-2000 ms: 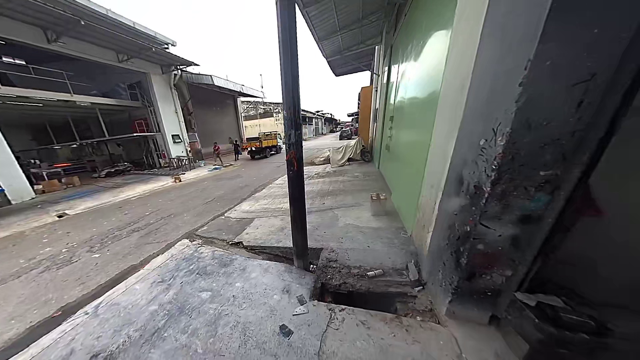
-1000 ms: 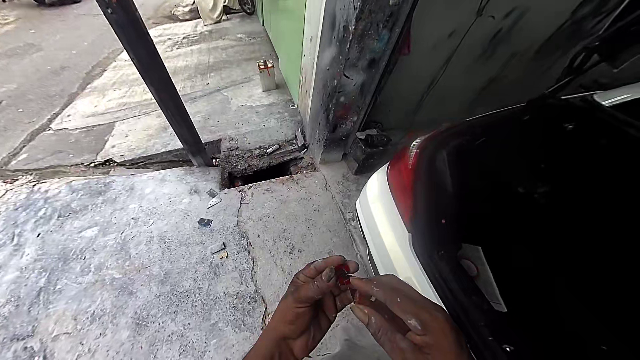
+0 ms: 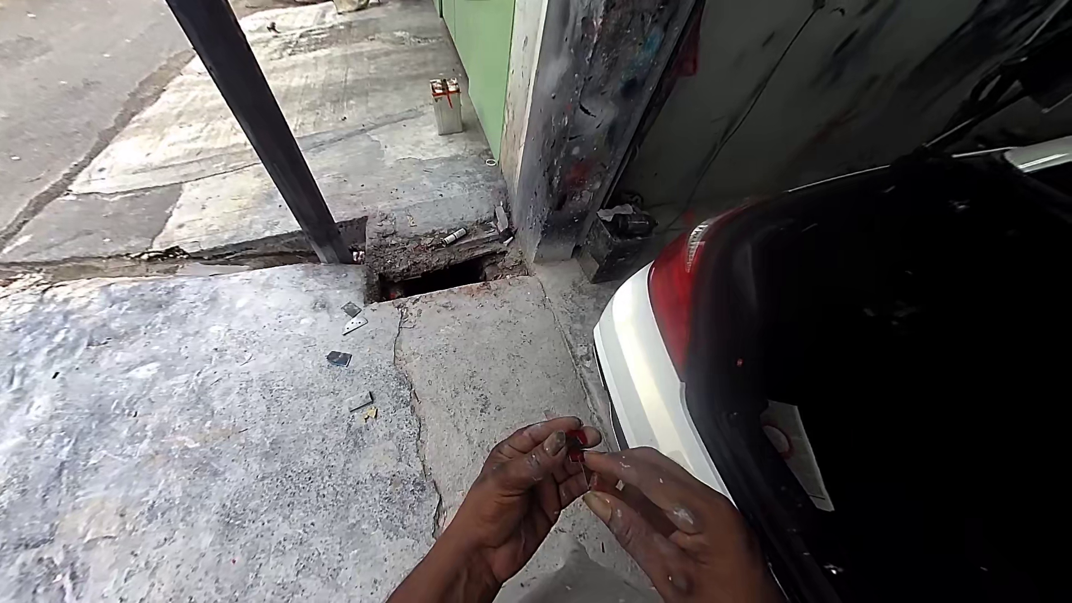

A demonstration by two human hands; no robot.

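Note:
Near the bottom centre, my left hand [image 3: 528, 486] pinches a small red piece [image 3: 576, 444] between thumb and fingers; what it is cannot be made out. My right hand [image 3: 670, 519] meets it from the right, its thumb and forefinger closed on the near side of the same red piece. Both hands are smudged and hang over the concrete floor [image 3: 477, 360]. Just to their right is the rear corner of a white car [image 3: 641, 360] with a red tail light [image 3: 672, 285].
An uncovered drain hole [image 3: 444, 276] lies ahead, beside a leaning dark metal post [image 3: 260, 126]. Small scraps [image 3: 339, 358] are scattered on the floor. A tin can [image 3: 446, 107] stands by the green wall [image 3: 477, 59]. The car's dark opening [image 3: 904, 335] fills the right side.
The view has swung down and right from the street since the oldest frame. Both hands, not visible then, came into view by one second ago, with the red piece between their fingers.

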